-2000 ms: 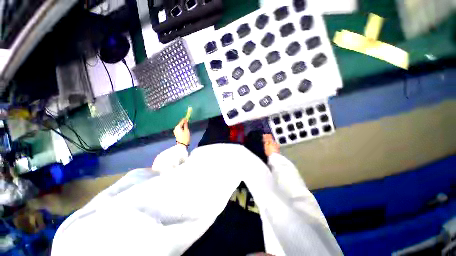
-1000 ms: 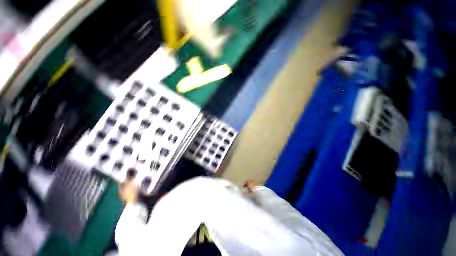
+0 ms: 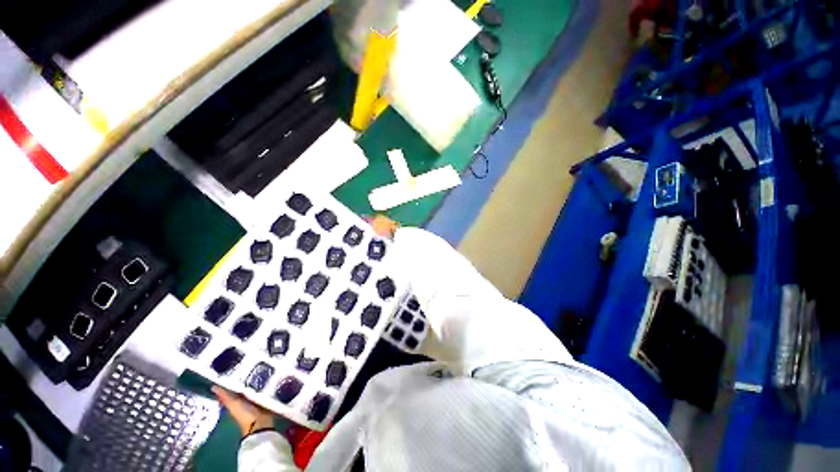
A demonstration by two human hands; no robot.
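Note:
A white foam tray [image 3: 318,253] with rows of dark pockets holding black rounded device bodies lies tilted across the bench in front of me. My left hand [image 3: 243,411] grips its near left edge, fingers partly under the tray. My right hand [image 3: 383,225] is at its far right edge; only a small part shows beyond the sleeve, against the tray. A smaller foam tray [image 3: 395,333] with dark pockets shows beside the large one, partly covered by my right sleeve.
A clear blister tray [image 3: 138,426] lies near left, a black tray [image 3: 98,304] behind it. White T-shaped strips [image 3: 414,190] and pale sheets [image 3: 433,97] lie on the green mat. Blue racks [image 3: 589,267] holding trays stand across the aisle at right.
The view has turned to the right. My left hand has gone from holding a small yellowish item to the foam tray's edge. My right hand has moved to the tray's far right edge.

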